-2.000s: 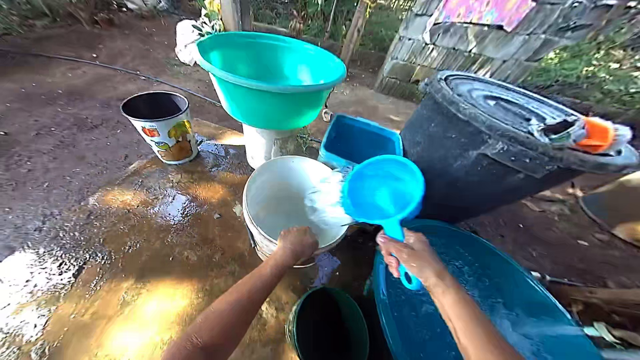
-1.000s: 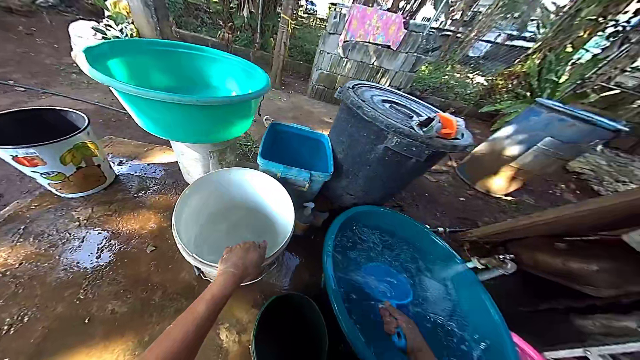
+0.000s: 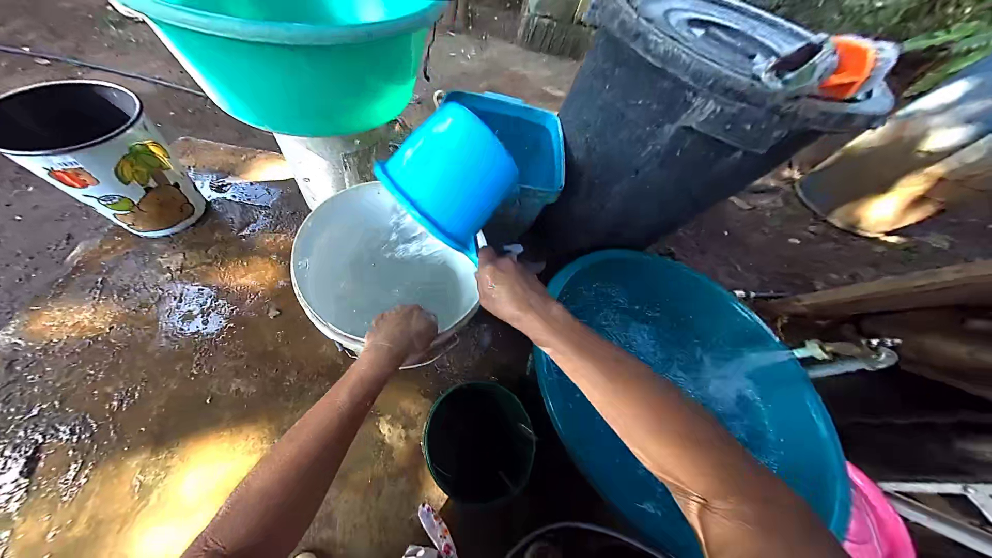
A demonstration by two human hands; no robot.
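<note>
My right hand [image 3: 508, 287] grips the handle of a bright blue plastic dipper [image 3: 457, 170], which is tipped over the white bucket [image 3: 341, 267]. Water runs from the dipper into this bucket, where water stands inside. On the bucket's near rim rests my left hand [image 3: 403, 333], its fingers curled over the edge. Right of the bucket, under my right forearm, is a large teal tub [image 3: 798, 372] of water, with a stream entering it from a tap [image 3: 833, 351].
A green basin [image 3: 294, 77] stands on a pale support behind the bucket. A fruit-patterned pail [image 3: 163, 186] is at left, a dark green bucket [image 3: 480, 442] nearer me. Behind are a blue container [image 3: 542, 147] and a lidded black bin [image 3: 643, 139]. The ground [image 3: 139, 341] is wet.
My right hand has lifted the dipper out of the teal tub and across to the white bucket, where it is now tipped. My left hand has stayed at the bucket's rim.
</note>
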